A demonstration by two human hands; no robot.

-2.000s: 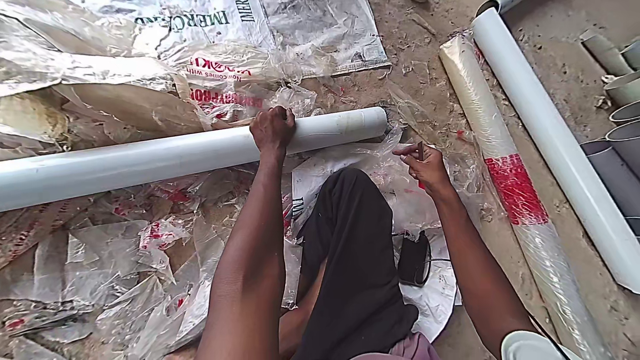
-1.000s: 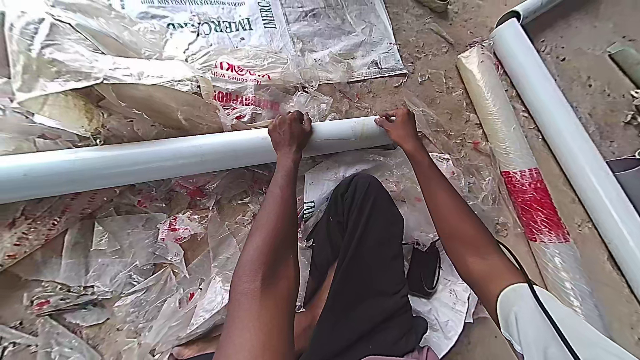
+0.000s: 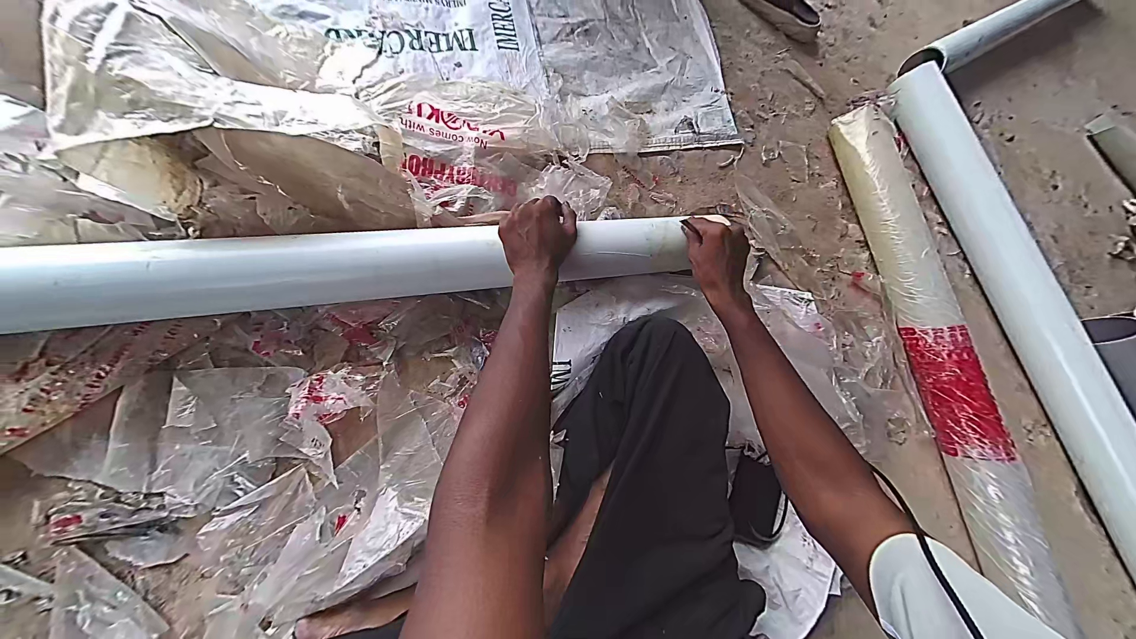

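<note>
A long pale grey plastic pipe (image 3: 355, 266) lies across the plastic sheeting, running out of view at the left. My left hand (image 3: 537, 238) rests over its top a little short of the right end, the fingers curled against the far side. At that right end is my right hand (image 3: 719, 253), fingers bent and pinching a small dark thing, too small to name, against the pipe's surface. Part of the pipe's end is hidden behind this hand.
Torn clear plastic wrap (image 3: 222, 417) covers the ground. A printed woven sack (image 3: 621, 71) lies beyond the pipe. At the right are a plastic-wrapped roll with a red band (image 3: 954, 390) and another grey pipe (image 3: 1021, 248). A black pouch (image 3: 754, 497) lies beside my knee.
Two seconds ago my right hand was off the pipe, holding a small thin object; it has since moved onto the pipe's right end. My left hand has stayed on the pipe.
</note>
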